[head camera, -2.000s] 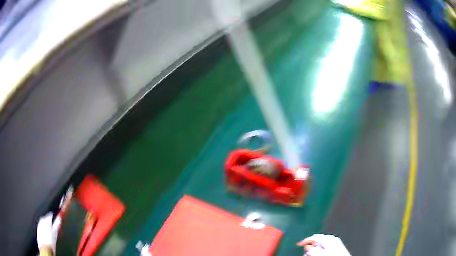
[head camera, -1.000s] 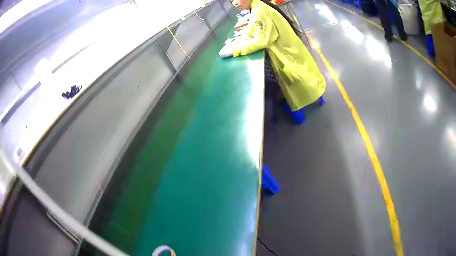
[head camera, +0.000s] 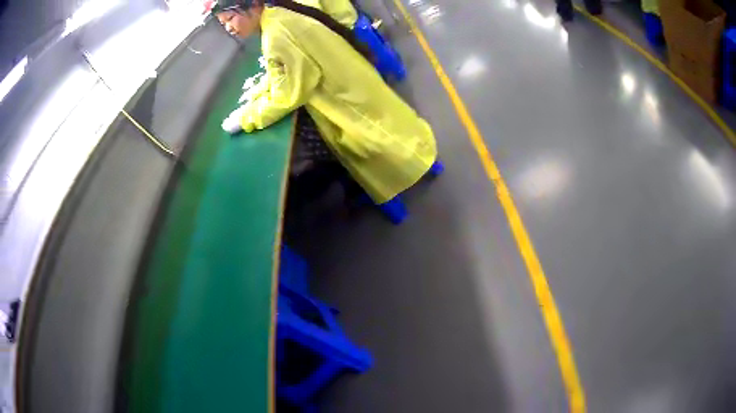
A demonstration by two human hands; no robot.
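Neither my left hand nor my right hand is in the picture. Nearest in front of me is the glossy green bench strip [head camera: 230,282], running from the bottom edge up to the upper left. The darker green conveyor belt [head camera: 153,298] lies along its left side. No red tape dispenser, red pad or panel shows in this view.
A person in a yellow smock [head camera: 347,105] leans over the bench's far end, a white-gloved hand [head camera: 232,125] on it. A blue stool [head camera: 315,339] stands right of the bench. Grey side panels [head camera: 89,218] curve along the left. A yellow line [head camera: 516,226] crosses the grey floor.
My view has swung up and to the right. The red dispenser, red pads, pale ring and both my hands have left the picture. The bench and the seated person now appear further left.
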